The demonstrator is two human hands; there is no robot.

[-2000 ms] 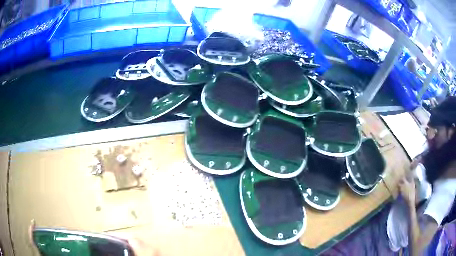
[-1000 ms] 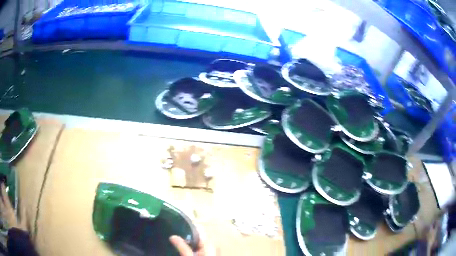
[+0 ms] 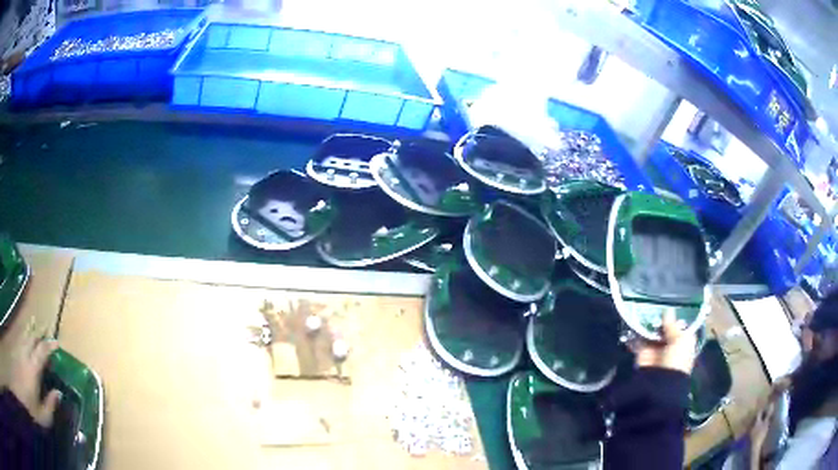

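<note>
My right hand (image 3: pixel 666 347) grips the lower end of a green housing with a pale rim (image 3: pixel 634 266), held up over the right side of the housing pile. Its grey inner panel faces me. My left hand (image 3: pixel 35 381), in a dark sleeve and partly cut off by the left edge, has its fingers on the edge of another green housing (image 3: pixel 90 404) at the lower left. The pile of housings (image 3: pixel 473 321) overlaps in the middle and right.
A brown pad (image 3: pixel 311 353) with silvery pieces lies on the cardboard cover (image 3: pixel 165 367), beside loose small fasteners (image 3: pixel 427 408). Another housing (image 3: pixel 11 275) shows at the left edge. Blue crates (image 3: pixel 303 83) stand behind. A person (image 3: pixel 813 386) is at far right.
My right hand has carried the housing from the lower middle up and right to the pile. My left hand is now on the lower-left housing. The view has shifted.
</note>
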